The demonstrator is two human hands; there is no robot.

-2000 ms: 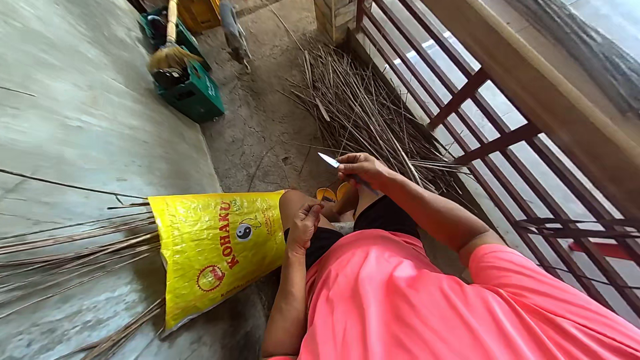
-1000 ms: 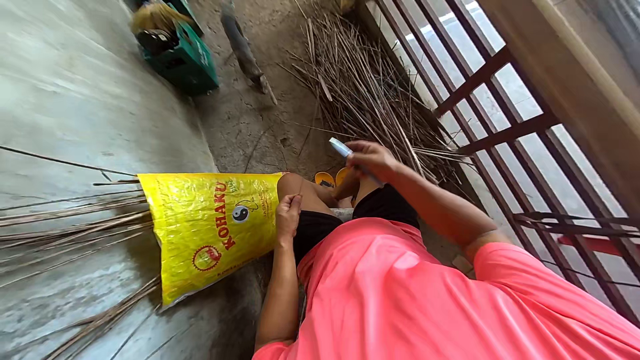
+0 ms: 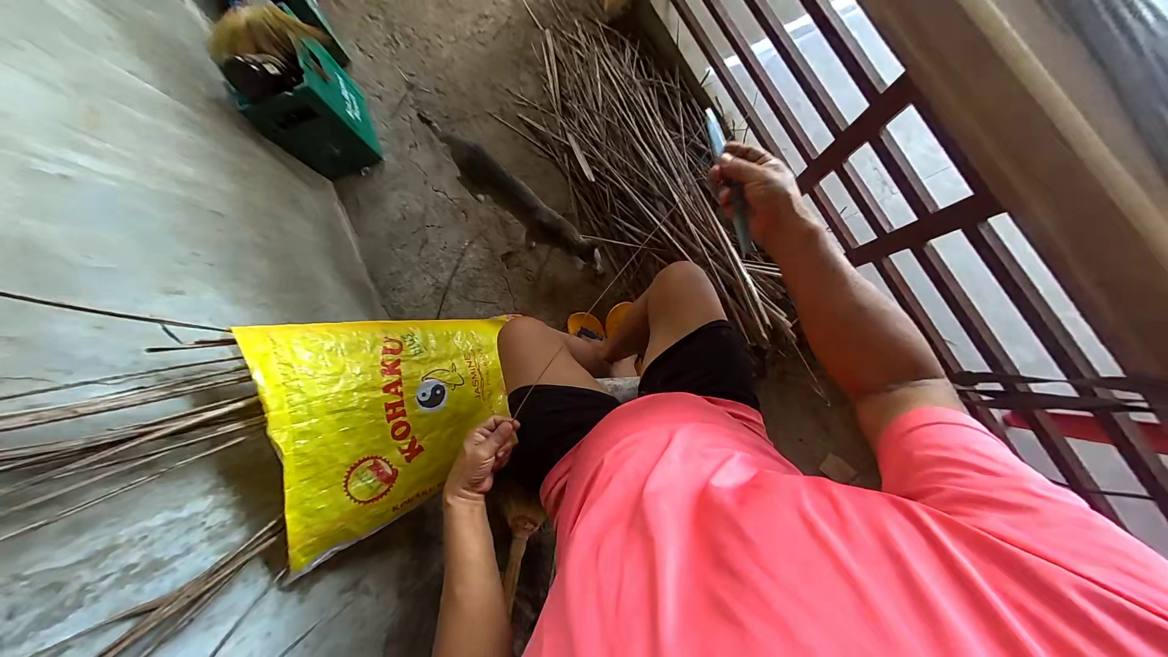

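Observation:
My left hand (image 3: 484,453) is closed on the end of a thin dry stick (image 3: 549,362), just right of a yellow printed sack (image 3: 365,429) at my thigh. The stick runs up past my knees toward my right hand (image 3: 759,192). That hand grips a knife (image 3: 714,132) with its blade pointing up and its dark handle below the fist; whether it also touches the stick cannot be told. Long dry sticks (image 3: 128,411) lie at the left, their ends behind or in the sack.
A heap of dry sticks (image 3: 630,137) lies on the floor beside a barred railing (image 3: 940,219). A cat (image 3: 511,192) is on the floor. A green crate (image 3: 315,119) stands by the wall. A broom handle (image 3: 514,570) shows beside my left forearm.
My right hand with the knife has moved up and right, away from my lap and my left hand. The cat has come further into view, nearer my feet.

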